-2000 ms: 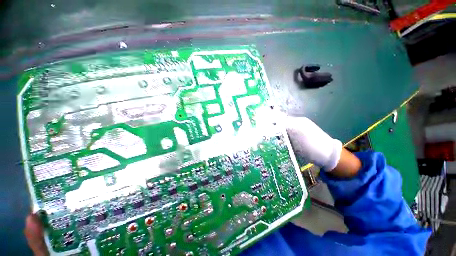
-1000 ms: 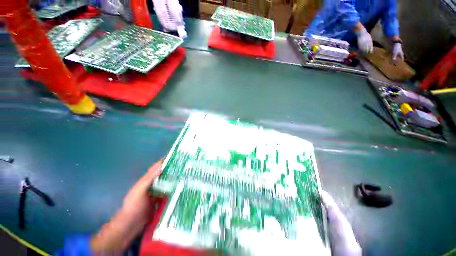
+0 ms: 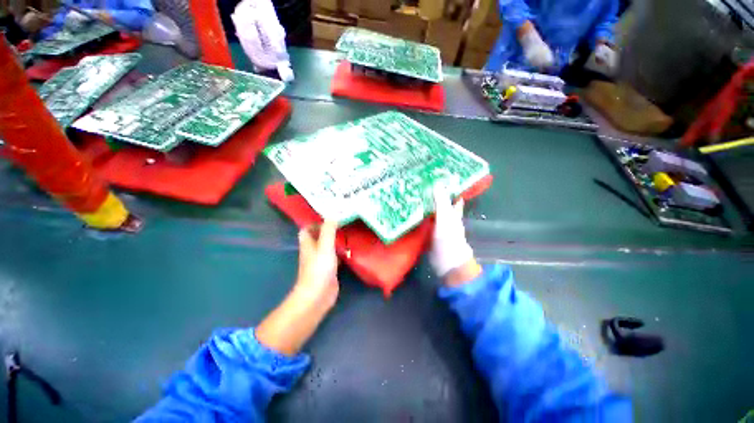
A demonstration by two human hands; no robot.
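Observation:
A green circuit board, solder side up, lies on a red support pad in front of me, on the green bench. The pad shows along the board's near edges. My bare left hand is at the board's near left edge and the pad. My right hand, in a white glove, is at the near right edge, fingers at the board's edge. Both hands appear to hold board and pad from the near side; the fingertips underneath are hidden.
Other boards sit on red pads at left and back. An orange post stands left. Black-handled cutters lie near left, a dark object right. Open units and a person's gloved hands are far right.
The board and its red pad have moved forward, away from me, to the middle of the bench. Both my hands have moved forward with them.

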